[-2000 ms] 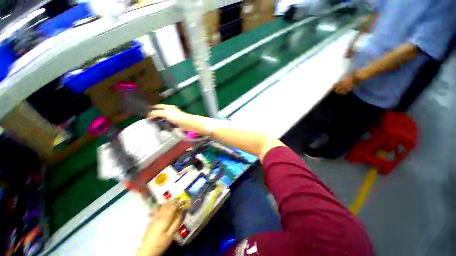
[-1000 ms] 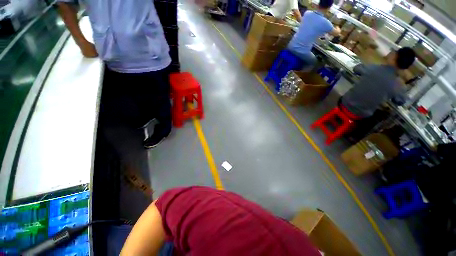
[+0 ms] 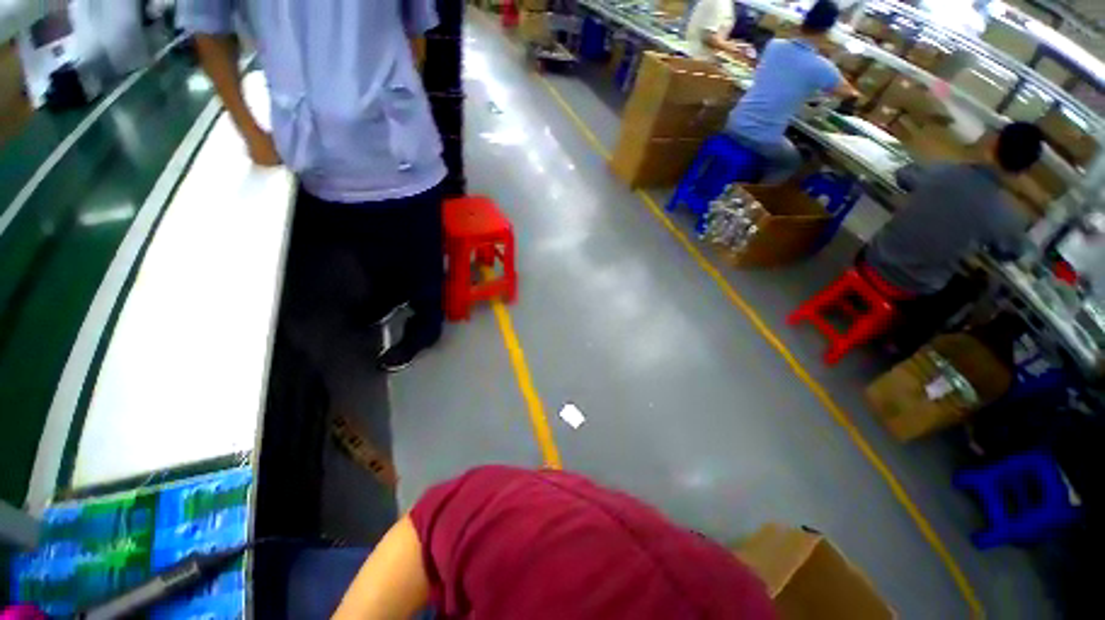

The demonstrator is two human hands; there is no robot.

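Observation:
The dark slim handle of a hair dryer (image 3: 152,590) lies on the blue-green patterned panel (image 3: 115,539) at the bottom left, with its black cord (image 3: 248,547) running right over the panel's edge. A small magenta bit shows in the bottom left corner. My right upper arm in a dark red sleeve is at the bottom centre, with bare forearm running down out of the picture. Neither my left hand nor my right hand is in view.
A person (image 3: 351,109) in a light blue shirt stands at the white bench edge (image 3: 182,327) beside the green conveyor. A red stool (image 3: 479,248) is behind them. An open cardboard box (image 3: 812,575) is at the bottom right. Across the aisle, seated people work at benches.
The view first swung right, away from the testers and dryers, and both hands left the picture. Since then, the scene has shifted slightly right and down.

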